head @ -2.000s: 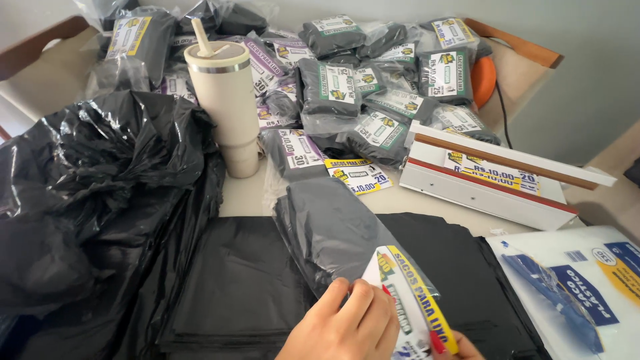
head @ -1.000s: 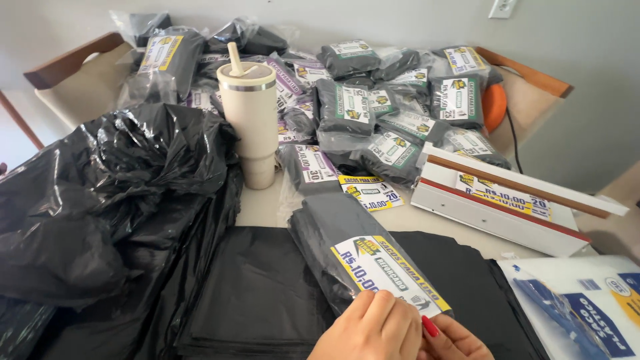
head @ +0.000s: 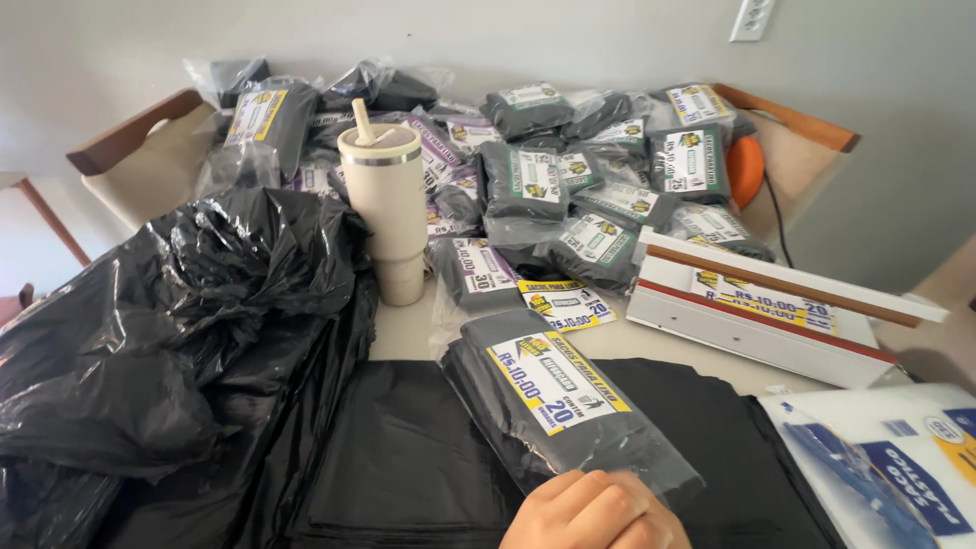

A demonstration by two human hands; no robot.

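My left hand (head: 595,511) is closed on the near end of a clear plastic bag (head: 663,465) at the lower middle. Inside the bag lies a folded bundle of black plastic bags (head: 488,335). A yellow and white printed label (head: 559,383) lies flat on the bundle, seemingly under the clear film. Beneath the bag, a stack of flat black plastic bags (head: 404,450) covers the near part of the table. I cannot make out my right hand; it may be hidden behind the left or below the frame.
Crumpled black plastic (head: 252,259) fills the left. A cream tumbler with straw (head: 389,221) stands beside it. Packed bundles (head: 526,183) are heaped behind. Another label (head: 568,305) lies near a white bag sealer (head: 732,328). A printed plastic pack (head: 900,457) is at right.
The label, first held in my hands over the bag, now lies flat on the bundle, farther from my fingers. My right hand, visible earlier with red nails, no longer shows clearly.
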